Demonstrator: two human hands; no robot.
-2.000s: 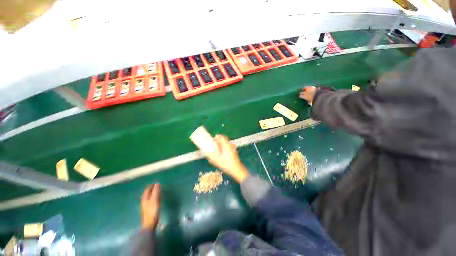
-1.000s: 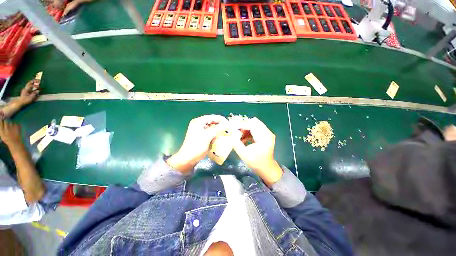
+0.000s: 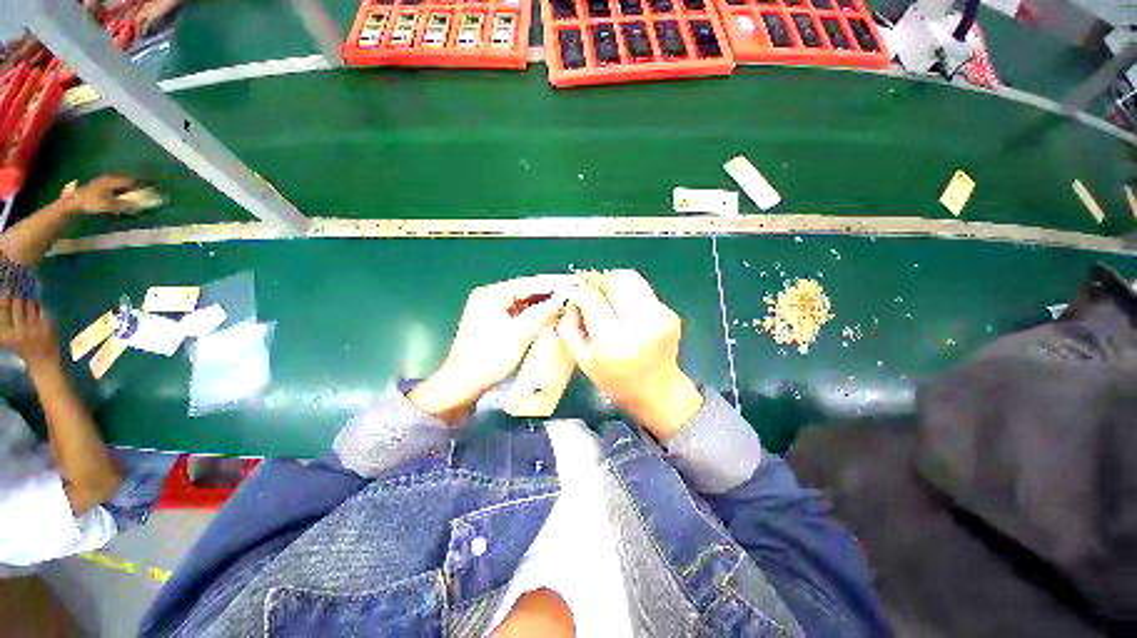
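Observation:
A flat oblong cream housing (image 3: 539,378) is held in front of my chest, low over the green bench. My left hand (image 3: 489,339) is shut on its left side. My right hand (image 3: 627,337) is at its upper end, with the thumb and fingertips pressed together at the plate. Whether the right fingertips hold a tiny fitting cannot be told. A loose pile of small tan fittings shows just behind my fingers (image 3: 589,278), mostly hidden by my hands.
Another tan pile (image 3: 798,313) lies right of the white line. Housings (image 3: 752,182) lie on the green belt beyond the pale rail (image 3: 499,228). Orange trays (image 3: 638,72) stand at the far side. A clear bag (image 3: 231,365) and housings lie left. People sit at both sides.
Since two seconds ago, my hands have come together on a housing. In the last second its lower end has swung slightly left and my right fingers have closed in. Belt housings have shifted left.

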